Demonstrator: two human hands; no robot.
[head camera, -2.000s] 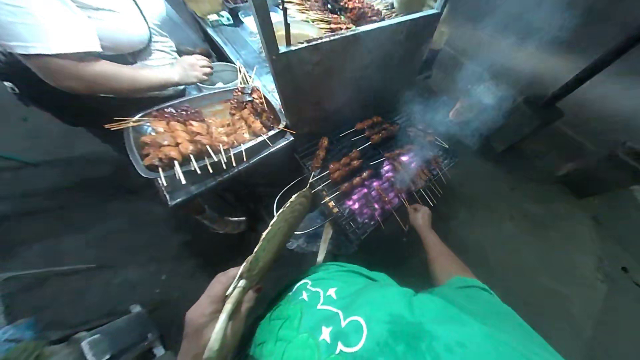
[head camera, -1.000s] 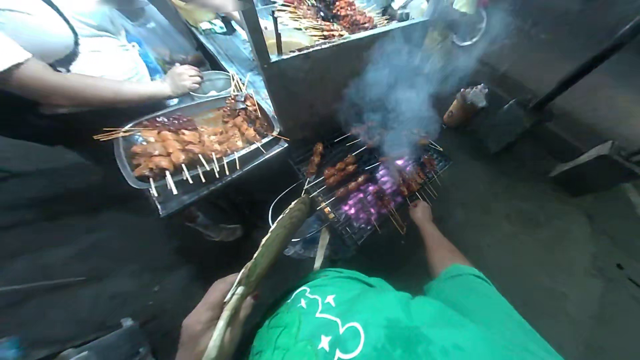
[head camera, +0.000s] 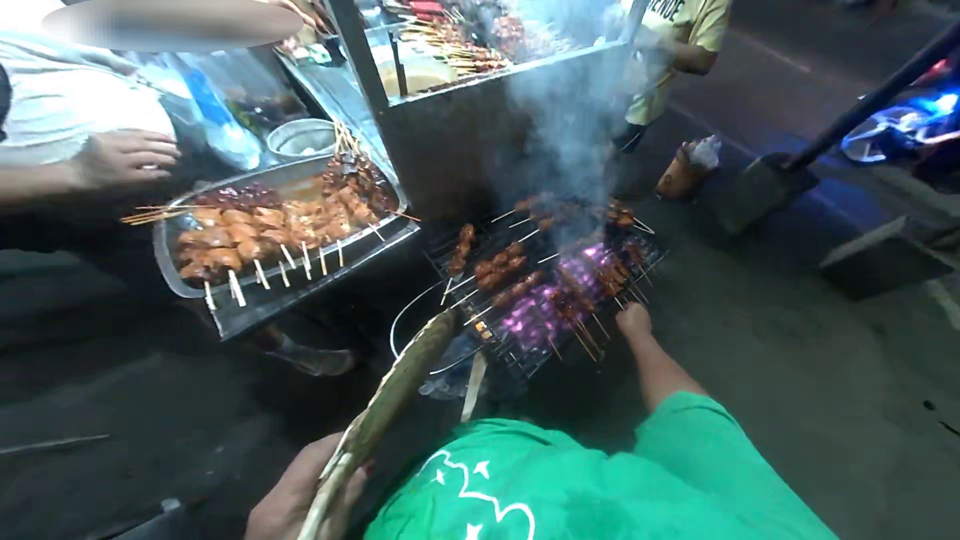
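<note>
My left hand (head camera: 311, 484) grips a woven hand fan (head camera: 397, 390), seen nearly edge-on, its far end close to the grill's left corner. At the front right edge of the wire grill (head camera: 525, 364), my right hand (head camera: 634, 321) is at the stick ends of some meat skewers (head camera: 611, 274); its fingers are partly hidden. More skewered meat (head camera: 501, 266) lies across the left and back of the grill. Coals (head camera: 536, 315) glow purple-white under the middle, and smoke rises over the back.
A metal tray (head camera: 166, 270) of marinated skewers stands left, beside a person's hand (head camera: 135, 157) and a bowl (head camera: 300, 139). Behind the grill is a cart panel (head camera: 450, 150). Another person (head camera: 675, 56) stands at the back. A container (head camera: 679, 176) and a post base (head camera: 761, 195) are at right.
The person at left has drawn a hand back from the bowl beside the tray. Smoke has shifted over the grill. My hands stay in about the same places. The view has tilted up somewhat.
</note>
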